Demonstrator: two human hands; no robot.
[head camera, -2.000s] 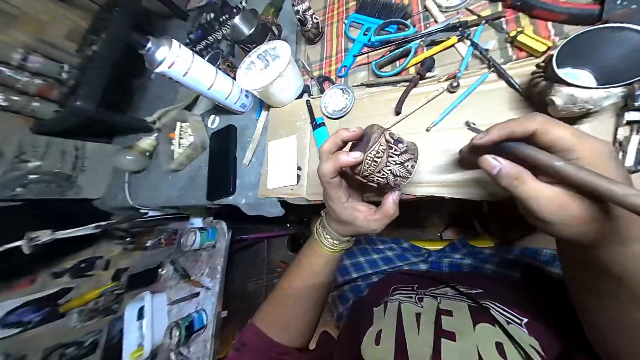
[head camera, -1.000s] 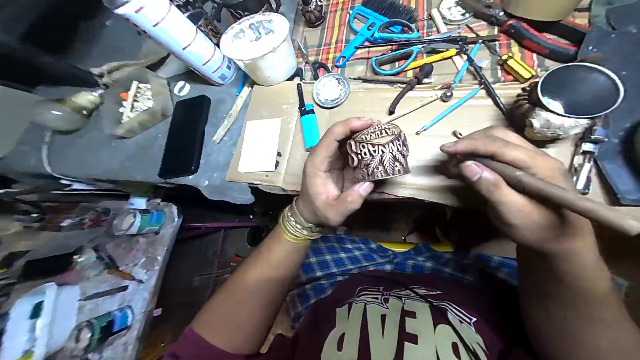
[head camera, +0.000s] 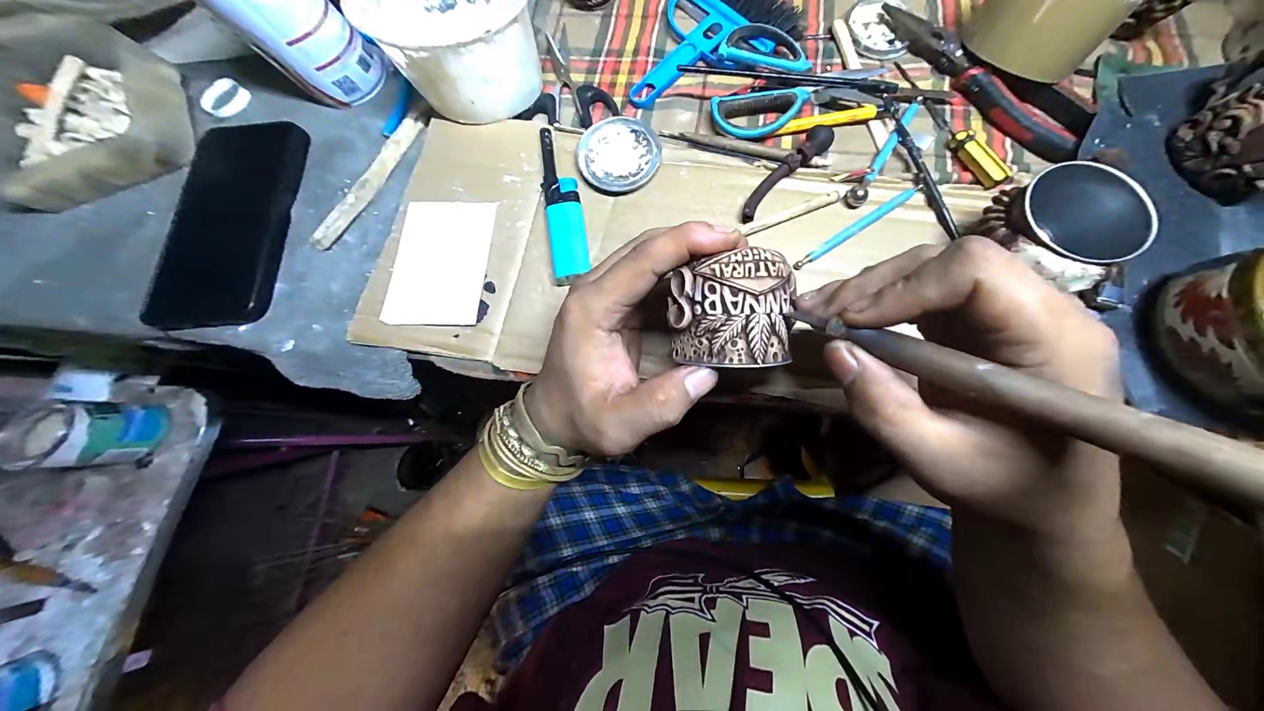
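A small round carved piece (head camera: 733, 314), brown and cream with raised lettering and leaf shapes, is held between the fingers and thumb of my left hand (head camera: 622, 346). Gold-coloured bangles (head camera: 523, 444) circle that wrist. My right hand (head camera: 973, 346) grips a long brown rod-shaped tool (head camera: 987, 385) like a pen; its narrow dark tip meets or nearly meets the carving's right side. Behind the carving, a ball-ended tool with a blue handle (head camera: 859, 229) lies on cardboard (head camera: 469, 163). A turquoise lighter (head camera: 566, 232) lies beyond my left hand.
Blue-handled scissors (head camera: 760, 111), red-handled pliers (head camera: 1007, 114) and a yellow screwdriver (head camera: 980, 158) lie at the back. A round dish of white material (head camera: 619, 155) sits by a white tub (head camera: 459, 59). A black phone (head camera: 227, 222) lies left. A dark-topped cup (head camera: 1089, 210) stands right.
The tool in my right hand has come up to the carving, where a gap showed between them before. The carving has turned in my left hand. The view has shifted.
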